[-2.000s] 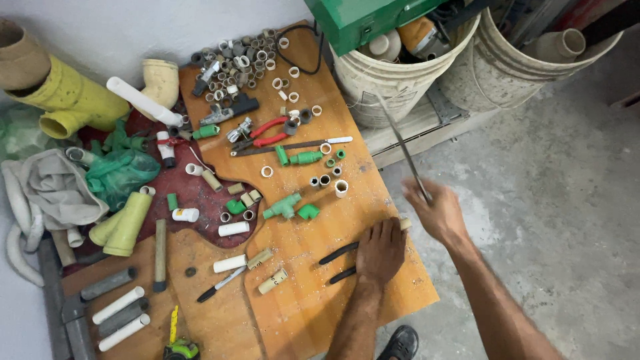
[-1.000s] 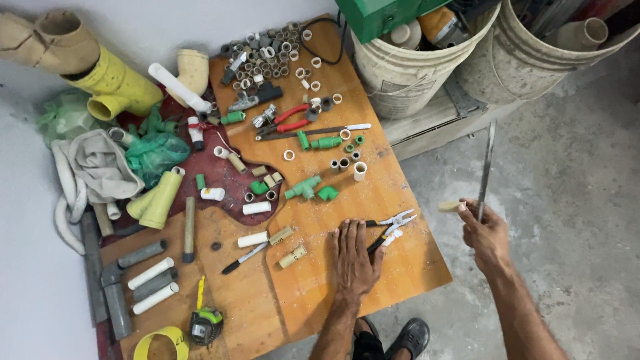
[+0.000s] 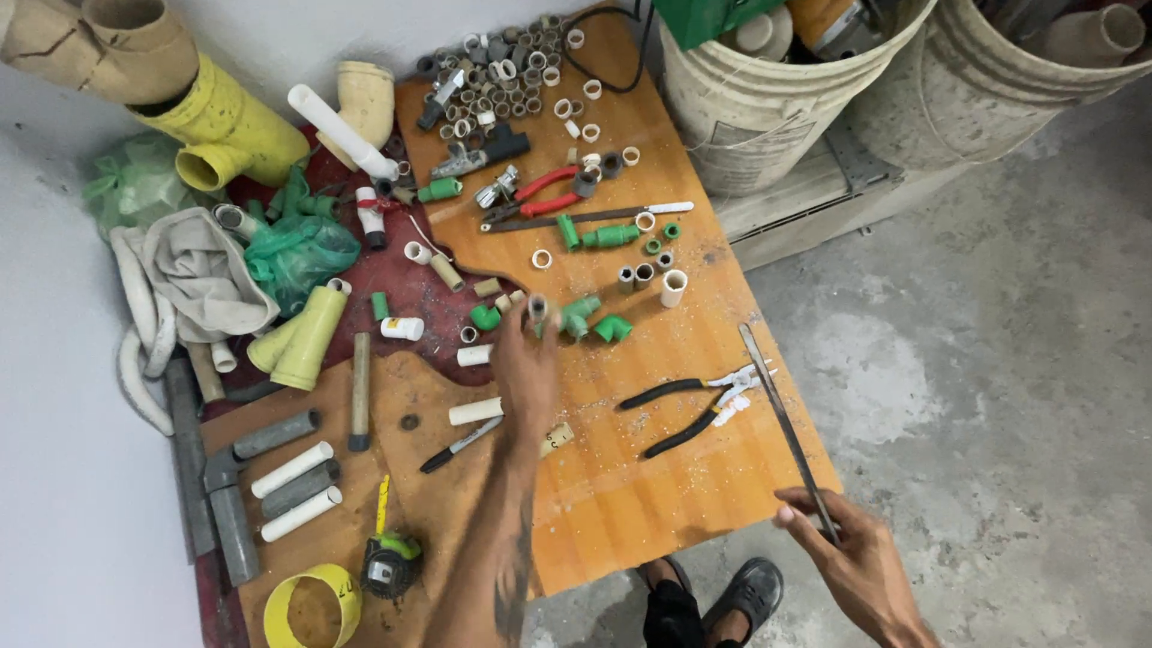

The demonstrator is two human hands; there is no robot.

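My left hand (image 3: pixel 529 369) reaches over the middle of the wooden board, with a short pipe piece (image 3: pixel 537 308) at its blurred fingertips. Beside those fingers lie green pipe fittings (image 3: pixel 580 315) and a green elbow (image 3: pixel 613 328). Off the board's right edge, my right hand (image 3: pixel 841 549) grips the lower end of a long, narrow metal strip, perhaps a blade or file (image 3: pixel 787 427). Its upper part overlaps the view of black-handled pliers (image 3: pixel 697 409), which lie with handles spread. A beige pipe piece (image 3: pixel 556 439) is partly hidden by my left forearm.
Pipe rings (image 3: pixel 517 76), red-handled pliers (image 3: pixel 549 191) and a thin blade with a white end (image 3: pixel 589 217) lie farther back. At left are a tape measure (image 3: pixel 390 565), a marker (image 3: pixel 461 445) and yellow pipes (image 3: pixel 301 337). Buckets (image 3: pixel 747 117) stand beyond the right edge.
My left hand has left the black-handled pliers and moved left and farther back. The beige piece seen at my right hand a second ago no longer shows there; the metal strip is still held.
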